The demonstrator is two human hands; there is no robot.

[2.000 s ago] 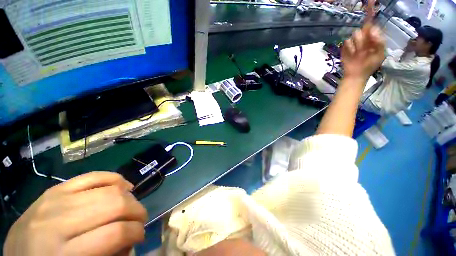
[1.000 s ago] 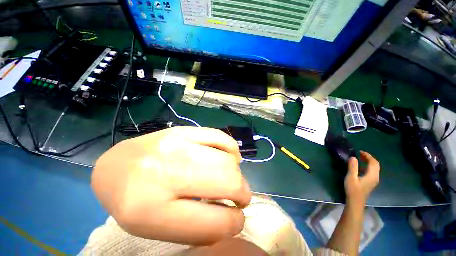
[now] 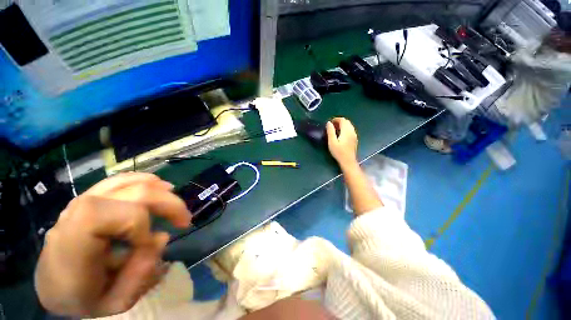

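Observation:
My right hand [image 3: 343, 142] rests at the black computer mouse [image 3: 312, 129] on the green bench, fingers on its near end. My left hand [image 3: 109, 244] is raised close to the camera at the lower left, blurred, fingers curled with a gap between thumb and index finger; nothing shows in it. Just beyond it a black electronic unit [image 3: 210, 192] with a white label and a band lies on the bench, partly hidden by the hand. A white data cable [image 3: 255, 182] loops from it. The monitor [image 3: 125, 50] shows green rows.
A yellow marker [image 3: 279, 164], paper slip [image 3: 275, 119] and label roll [image 3: 307, 94] lie on the bench. Black units [image 3: 391, 81] sit at the back right, beside a white tray [image 3: 410, 53] of more units. Another white tray [image 3: 386, 178] is below the bench edge. A person's sleeve [image 3: 532, 81] shows at right.
Since the oldest frame my right hand has come down from the air to the mouse. My left hand's fingers have opened slightly from a closed curl. The view has swung left, then back right.

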